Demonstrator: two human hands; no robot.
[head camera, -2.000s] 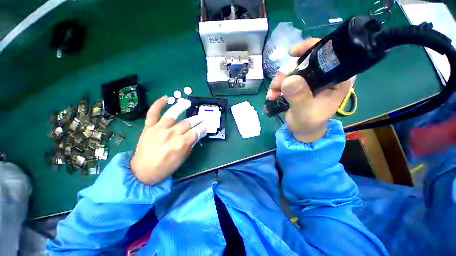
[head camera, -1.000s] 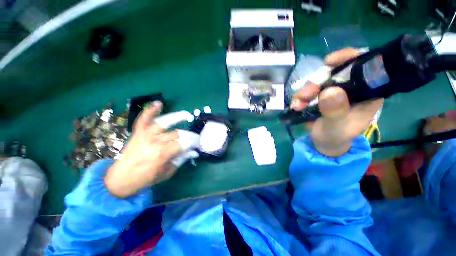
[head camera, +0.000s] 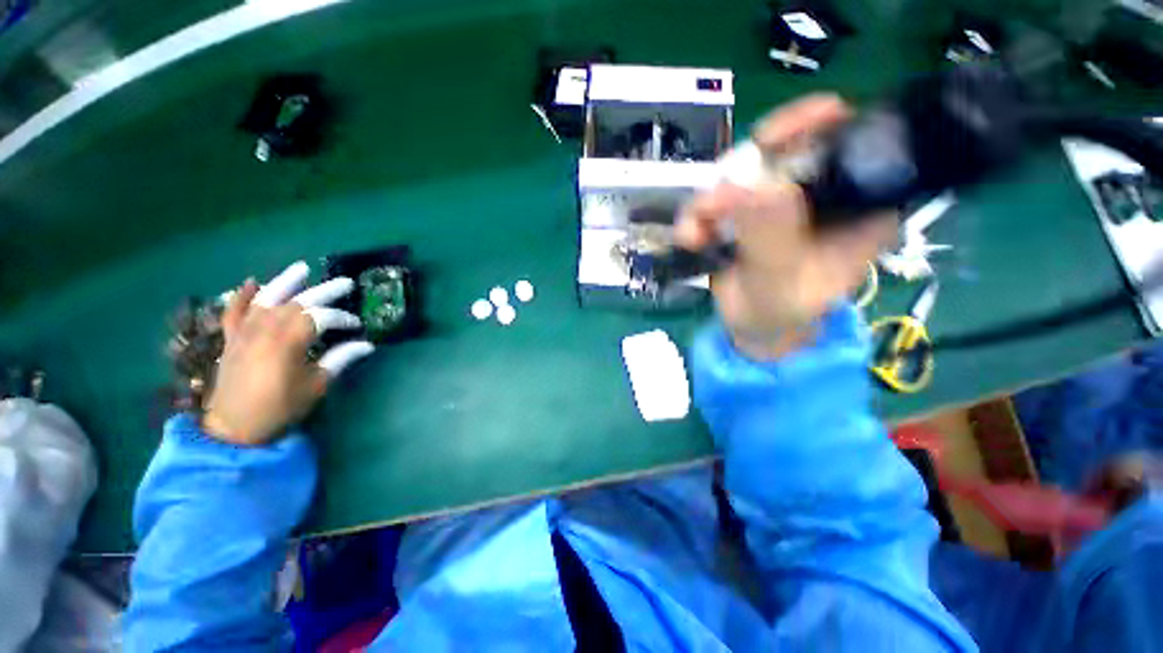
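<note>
My left hand (head camera: 270, 364), with white finger cots, lies over the pile of small metal-and-white modules (head camera: 194, 351). Its fingers are apart and point at the left edge of the black housing (head camera: 411, 304); contact is unclear. A green circuit board (head camera: 381, 299) shows inside the housing. My right hand (head camera: 778, 249) grips the black electric screwdriver (head camera: 912, 160), both blurred. The driver's tip is at the metal front of the screw feeder (head camera: 612, 204). Several white discs (head camera: 506, 314) lie right of the housing. A white plate (head camera: 658, 375) lies nearer the feeder.
Black units stand beyond, one beside the feeder (head camera: 556, 92), others at far left (head camera: 283, 117) and far right (head camera: 806, 35). Yellow-handled scissors (head camera: 903, 355) lie right of my right hand. A white tray (head camera: 1107, 191) is at the right. Grey cloth (head camera: 45, 478) shows at left.
My left hand has moved left, away from the housing with the white face, which is gone from beside the discs. A black unit now shows beside the feeder. The driver's tip has moved left to the feeder front.
</note>
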